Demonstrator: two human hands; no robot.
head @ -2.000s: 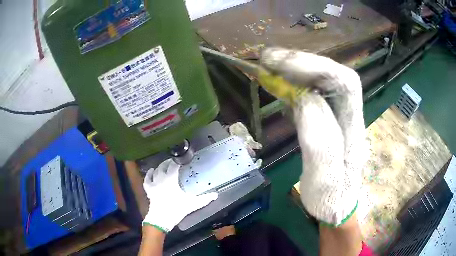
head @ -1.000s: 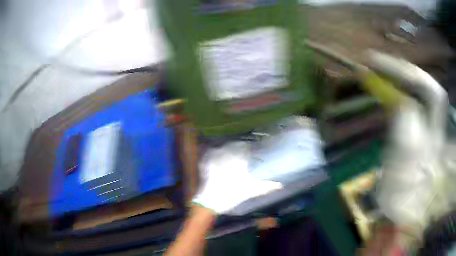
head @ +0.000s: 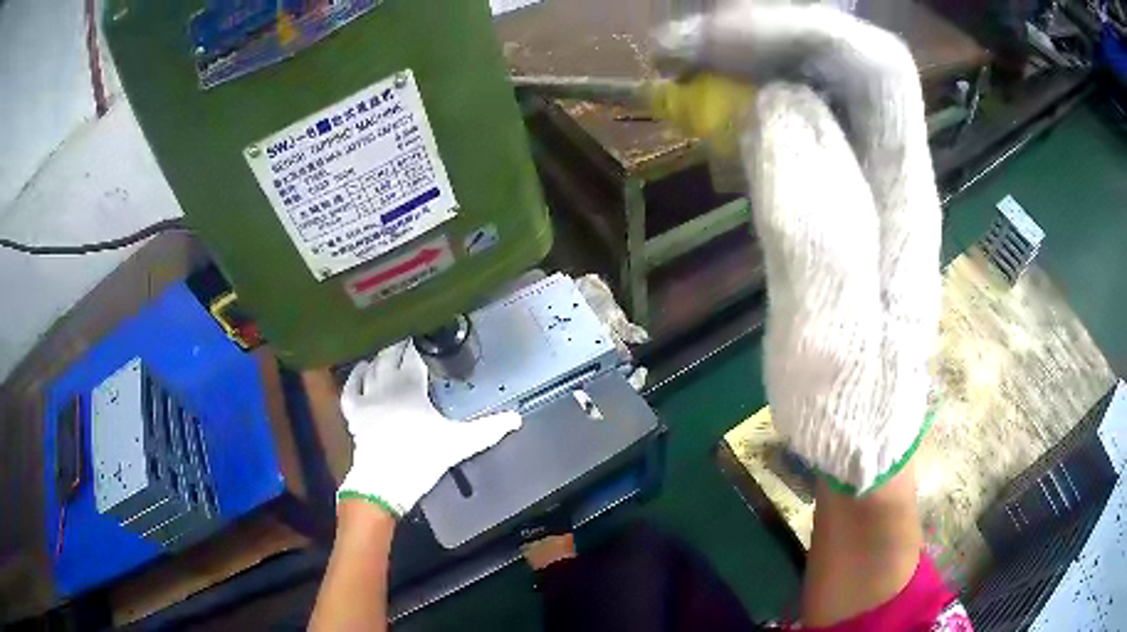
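A silver sheet-metal part [head: 525,342] with small dark holes lies on the slotted grey machine table [head: 544,469]. My gloved left hand [head: 402,432] holds its left end, thumb along the near edge and fingers beside the chuck. The tap chuck [head: 446,343] is above the part's left portion, under the green machine head [head: 358,161]; the tap's tip cannot be made out. My gloved right hand [head: 828,222] is raised at the right, closed around the yellow grip [head: 704,105] of the feed lever [head: 581,87].
A stack of silver parts [head: 148,451] stands on a blue sheet [head: 241,432] at left. Plywood [head: 989,383] at right holds a small silver stack [head: 1012,240]; large slotted blocks [head: 1051,506] lie beside it. A brown bench [head: 593,49] is behind. Crumpled off-white cloth [head: 609,309] lies beyond the part.
The part has shifted away from me on the table, baring more of the near surface. My left hand has moved with it. The view swung left and back. My right hand stays on the lever.
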